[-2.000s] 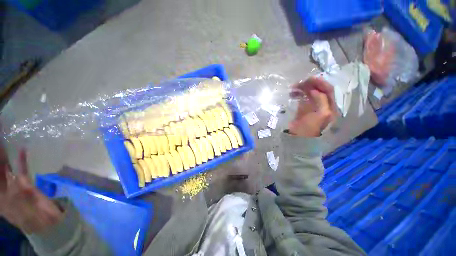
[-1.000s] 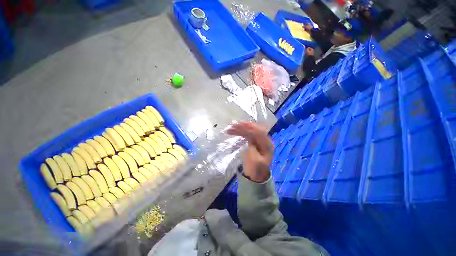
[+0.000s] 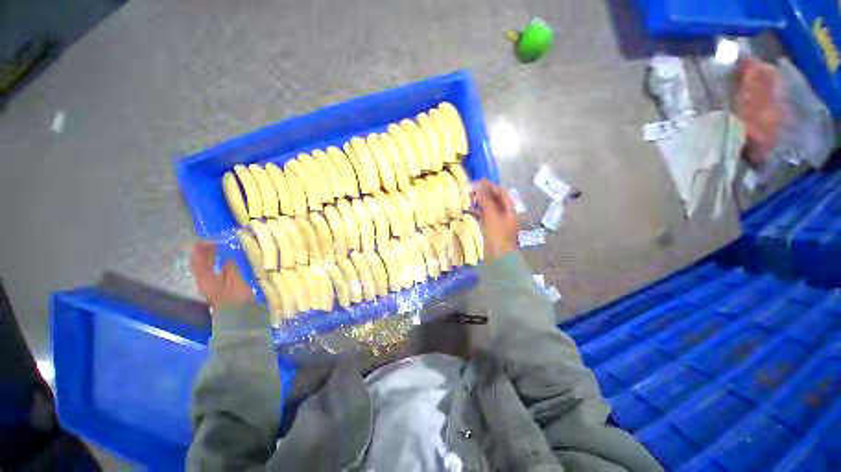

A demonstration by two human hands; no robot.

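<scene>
A blue tray (image 3: 323, 131) lies on the table with rows of pale-yellow banana-shaped pieces (image 3: 369, 166). Crinkled clear film (image 3: 406, 302) lies over the tray's near part and hangs over its near edge. My left hand (image 3: 219, 275) is at the tray's left side with the film's left edge at its fingers. My right hand (image 3: 498, 219) is at the right side, fingers bent at the film's other end. The fingertips are blurred. Small yellow bits (image 3: 383, 334) lie at the table's near edge, partly seen through the film.
White slips (image 3: 551, 182) and a small dark object (image 3: 472, 319) lie near my right arm. A green item (image 3: 534, 41) is beyond the tray. White cloth (image 3: 703, 157) and pinkish bagged material (image 3: 760, 106) lie right. An empty blue tray (image 3: 138, 364) is lower left; blue crates (image 3: 710, 359) stand right.
The view swung right, then back. My left hand has come back into view, and my right hand has lowered to the tray's side. The film has moved from the far rows towards the near edge.
</scene>
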